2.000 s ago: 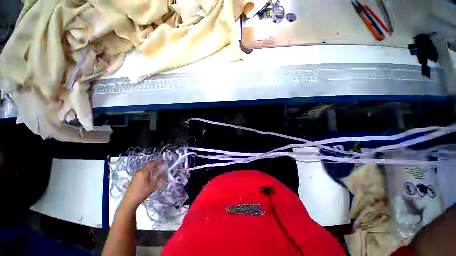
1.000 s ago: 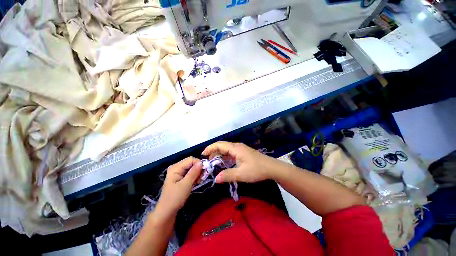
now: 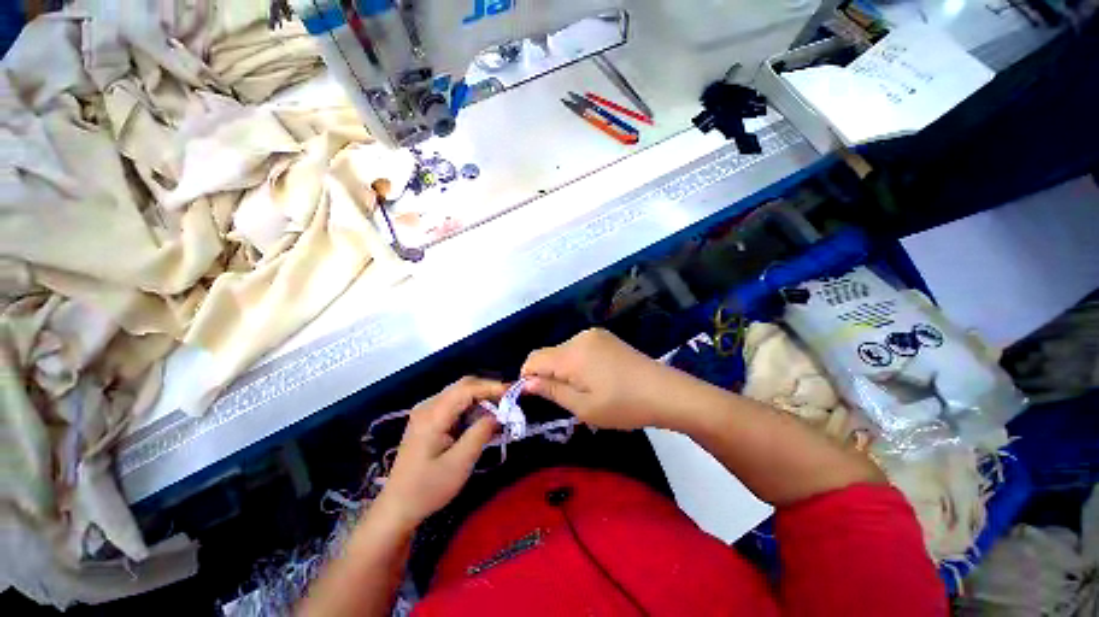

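My left hand (image 3: pixel 441 444) and my right hand (image 3: pixel 591 378) meet in front of my red shirt, just below the table edge. Both pinch a small bunch of narrow white-lilac tape (image 3: pixel 512 410) between their fingertips. Short ends of the tape hang out around the fingers. More tangled tape (image 3: pixel 289 576) lies at the lower left, beside and partly behind my left forearm. The tape inside the fingers is partly hidden.
Cream fabric (image 3: pixel 193 229) is heaped left of the sewing machine (image 3: pixel 530 36). Orange-and-blue snips (image 3: pixel 601 119), black scraps (image 3: pixel 730 111) and a white box with a paper note (image 3: pixel 898 84) are on the table. A printed plastic bag (image 3: pixel 898 350) lies lower right over cream pieces.
Earlier my left hand was at the tangled tape, with strips stretched to the right. Now both hands hold a bunch together. Since one second ago the fingers have shifted on it, and the view has moved right.
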